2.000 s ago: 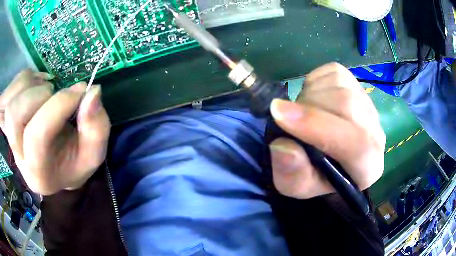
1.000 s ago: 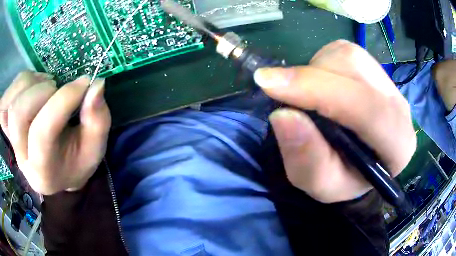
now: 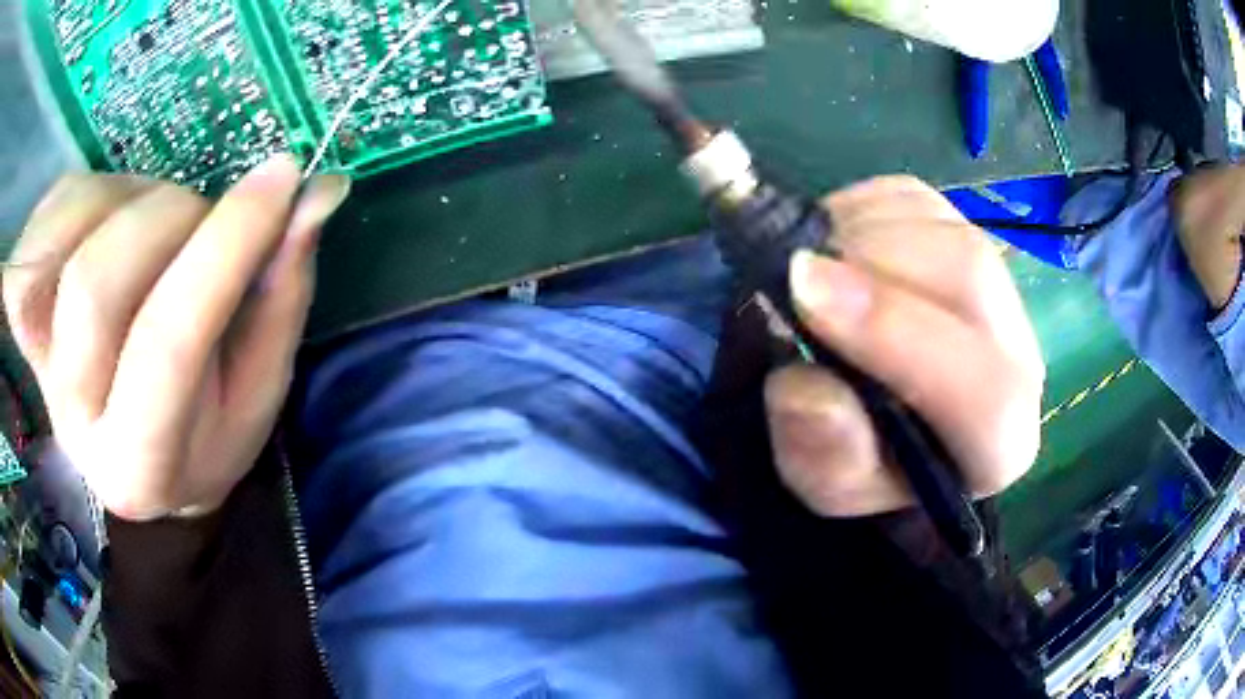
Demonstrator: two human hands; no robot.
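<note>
Two green printed circuit boards [image 3: 444, 82] lie side by side at the top left, dense with shiny solder dots and cut off by the top edge. My left hand [image 3: 178, 328] pinches a thin solder wire [image 3: 369, 82] at the boards' near edge; the wire runs up across the right board. My right hand [image 3: 908, 348] holds the black soldering iron [image 3: 778, 225] by its handle. Its brass-coloured collar and blurred grey tip point up-left, right of the boards and over the grey plate; the tip appears off the boards.
The grey plate [image 3: 703, 30] with solder crumbs lies right of the boards on the dark green mat [image 3: 451, 225]. A round cream-yellow container [image 3: 976, 21] and blue-handled pliers [image 3: 975, 107] are at the upper right. Another person's arm [image 3: 1212, 232] shows at the right edge.
The iron's tip has moved right, off the boards, and my right hand has shifted slightly. My left hand has moved slightly right and up with the solder wire.
</note>
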